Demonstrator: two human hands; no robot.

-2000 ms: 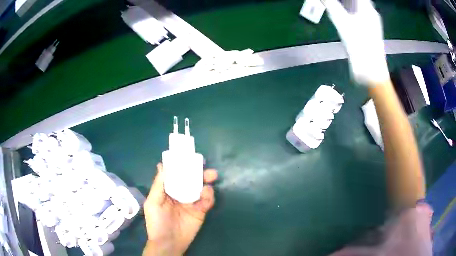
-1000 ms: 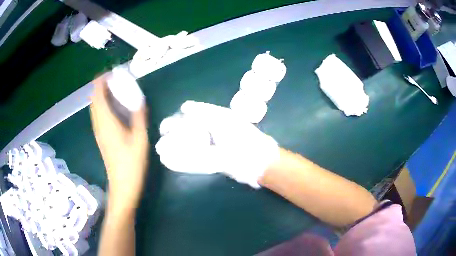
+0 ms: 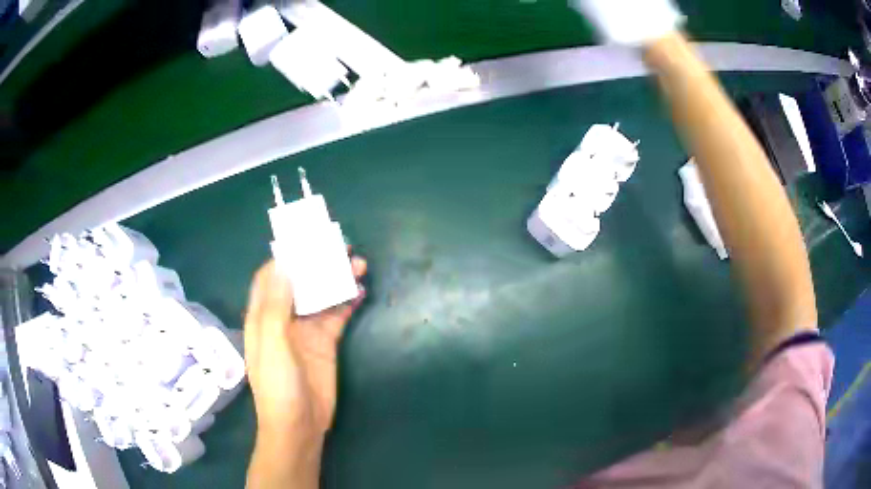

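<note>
A white charger stands out upright in my bare left hand, with its two pins pointing up and away. The hand is closed around its lower part, above the green bench mat. My right hand wears a white glove and is stretched over the conveyor belt at the top edge. It is blurred and partly cut off; its fingers and anything in them cannot be made out. A short row of set-aside chargers stands right of centre. A large charger pile lies at the left.
A pale side rail curves between bench and belt. A guide bar slants to it, with chargers beside it and small white pieces where they meet. At right are a white bundle, black box and blue bin.
My left hand has come back from the rail and now shows a charger pins-up. My gloved right hand has moved from the bench centre up and right over the belt. The view has shifted.
</note>
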